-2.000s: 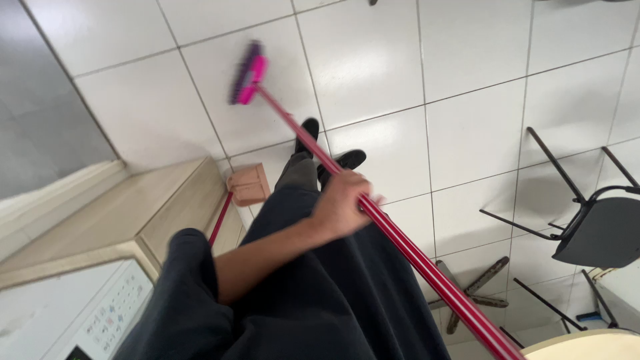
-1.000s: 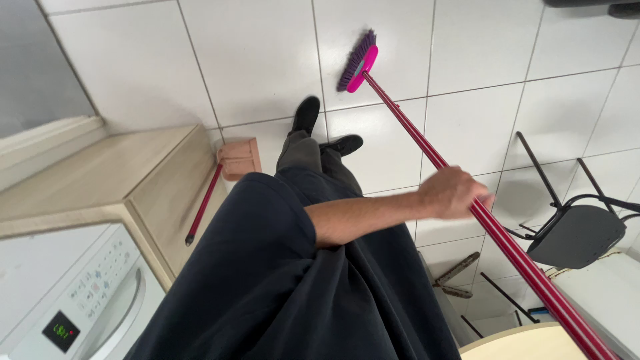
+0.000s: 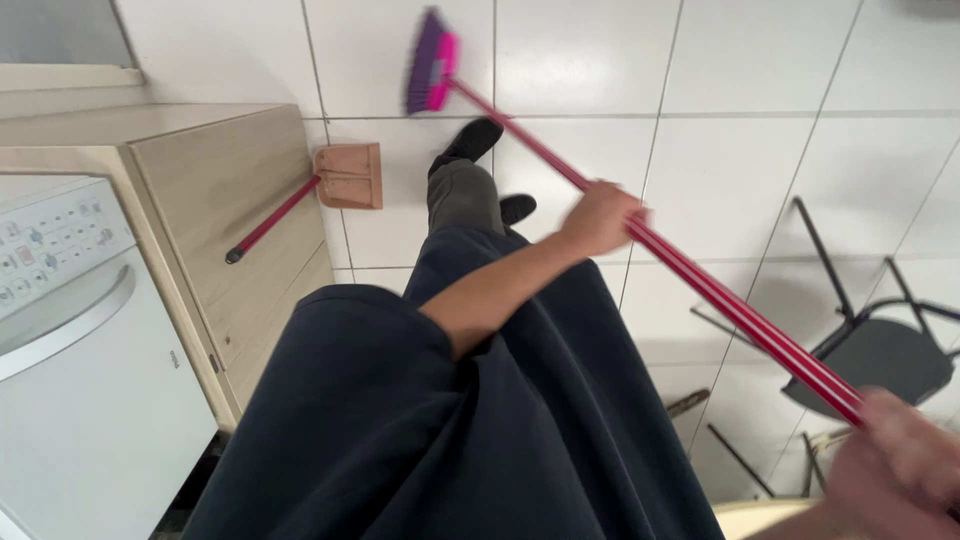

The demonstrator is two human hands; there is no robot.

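My left hand is closed around the middle of a red broom handle. Lower down, at the right edge of the view, my right hand grips the same handle near its upper end, blurred and partly cut off. The broom head, pink with purple bristles, is over the white floor tiles, just beyond my black shoes. To the left, a salmon-coloured dustpan with a red handle is beside the wooden cabinet.
A light wood cabinet and a white appliance with a control panel stand on the left. On the right is a dark chair with metal legs. Part of a pale round edge shows at the bottom right.
The broom head has swung left across the tiles since a second ago, after being farther right. My left hand has moved left with the handle. My right hand has come into view at the lower right.
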